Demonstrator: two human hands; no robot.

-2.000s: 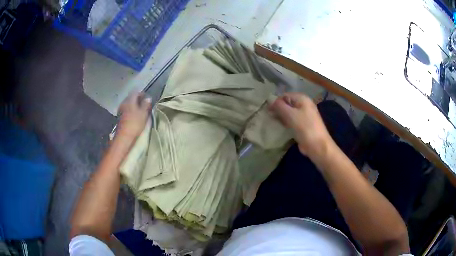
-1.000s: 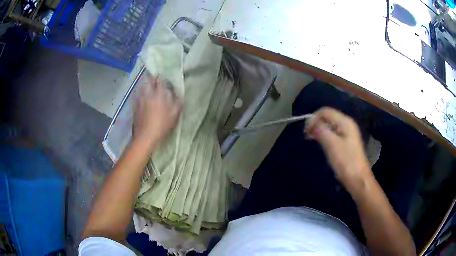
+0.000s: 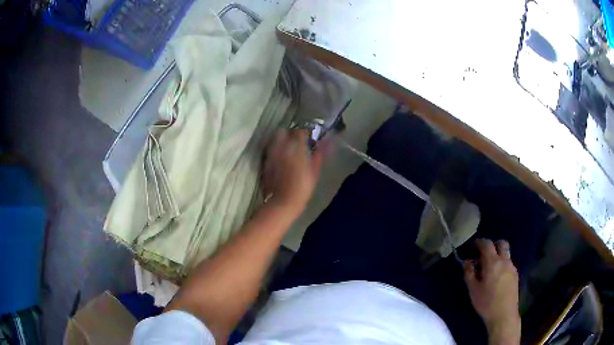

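A thick bundle of khaki-green cut pieces (image 3: 202,135) lies over a pale bin with a metal rim (image 3: 138,111), left of the table. My left hand (image 3: 293,162) is at the bundle's right side, slightly blurred. Its fingertips are near the far end of a narrow pale strip (image 3: 397,176); whether they grip it cannot be told. The strip runs slack across my dark-clothed lap. My right hand (image 3: 493,273) holds the strip's other end low at the right.
The white sewing table (image 3: 417,60) with its chipped brown edge is at the upper right. A blue lattice crate (image 3: 145,30) is at the upper left. A blue object (image 3: 23,249) stands at the far left. A cardboard box (image 3: 101,323) is at the bottom left.
My left hand has moved right, off the top of the bundle to its side. My right hand has moved down and right with the strip, which now shows longer and slack.
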